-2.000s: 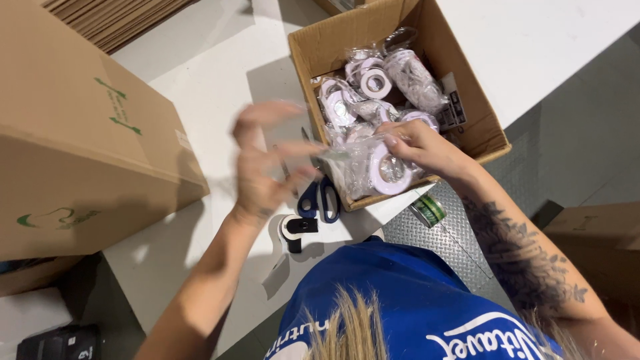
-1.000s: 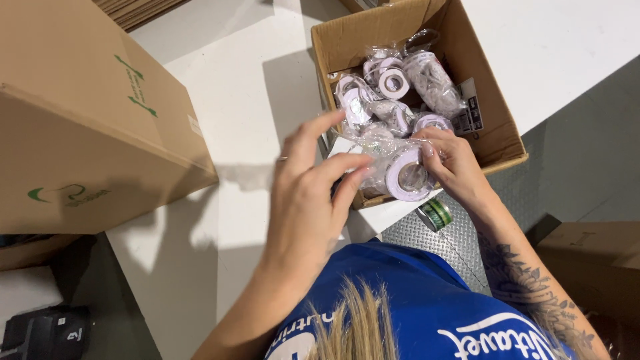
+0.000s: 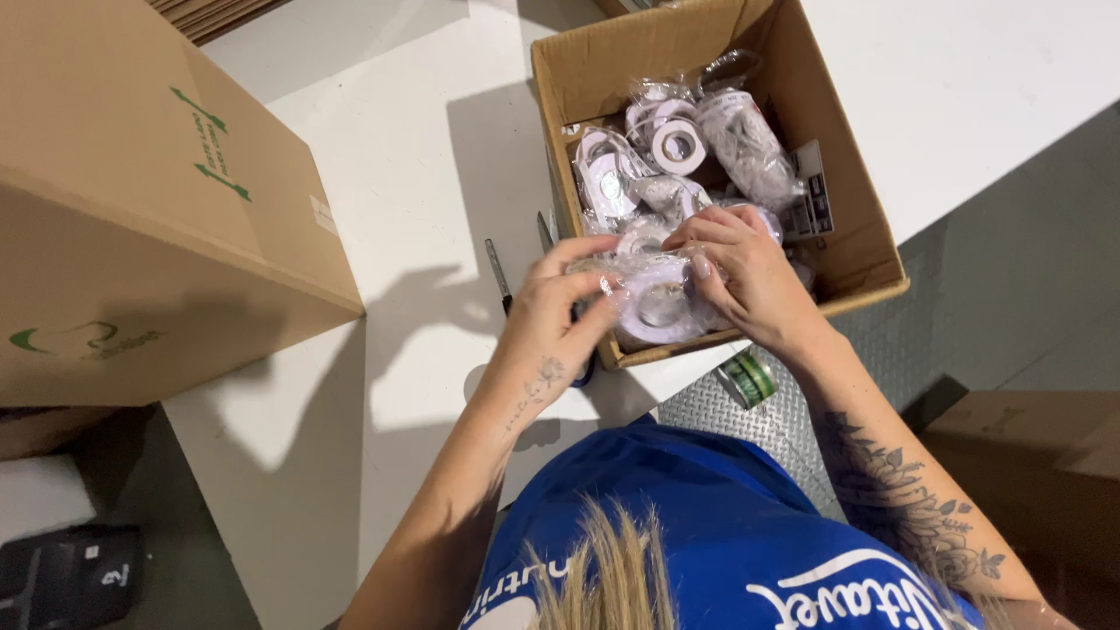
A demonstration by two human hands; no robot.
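My left hand (image 3: 564,324) pinches the left end of a clear plastic bag holding a roll of white labels (image 3: 658,302), over the near edge of an open cardboard box (image 3: 862,219). The bag's right side is gripped by my right hand (image 3: 748,271). Inside the box lie several more white rolls (image 3: 678,147) in clear plastic, some bundled together (image 3: 748,144). Scissors lie on the white table beside the box, mostly hidden behind my left hand; a blade (image 3: 546,234) shows.
A large closed cardboard box (image 3: 262,219) stands at the left. A thin dark-handled tool (image 3: 499,271) lies on the white table (image 3: 402,175). A green tape roll (image 3: 748,379) is beyond the table's near edge. Another cardboard box (image 3: 1032,437) stands low at the right.
My left hand has come from left of the bag, where its fingers were spread, to the bag's left end and has taken hold of it. My right hand still holds the bag.
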